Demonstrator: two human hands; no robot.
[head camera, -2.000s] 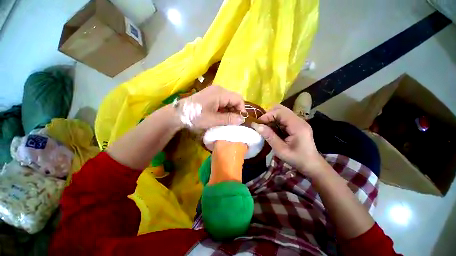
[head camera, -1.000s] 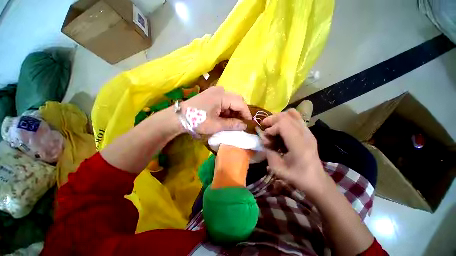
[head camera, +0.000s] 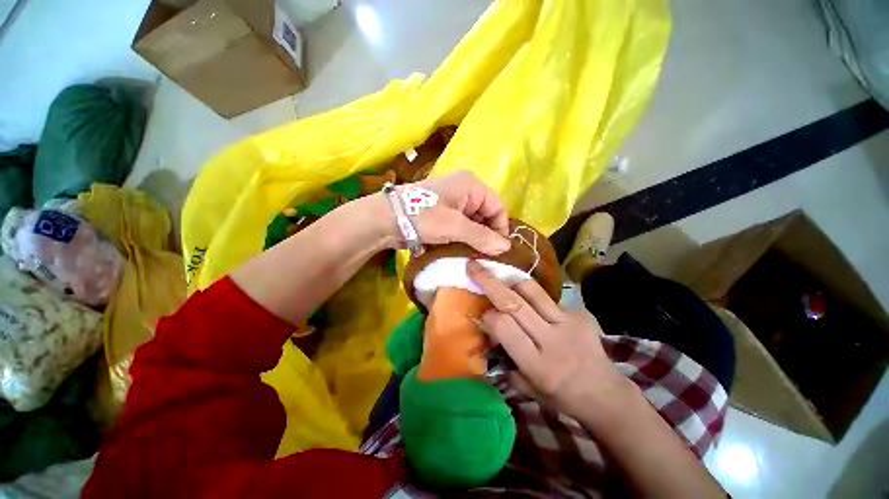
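A plush toy (head camera: 454, 336) lies on my lap, with a green rounded part toward me and an orange tube beyond it. A fluffy white trim (head camera: 441, 277) lies between the orange part and the brown base (head camera: 546, 255). A pale thread (head camera: 527, 237) loops over the brown base. My left hand (head camera: 462, 216) grips the brown base at its upper edge, fingers curled. My right hand (head camera: 536, 336) lies on the toy's right side, fingertips on the white trim and the orange part. No needle can be made out.
A large yellow sack (head camera: 546, 107) with more plush toys stands open beyond my hands. An open carton (head camera: 780, 375) is on the floor at right, another carton (head camera: 220, 57) at upper left. Green, yellow and clear bags (head camera: 86, 156) lie at left. A shoe (head camera: 590, 244) shows beyond the toy.
My right hand has moved from the brown base down onto the white trim and orange part, fingers now spread. The brown base shows more, with the thread lying loose on it.
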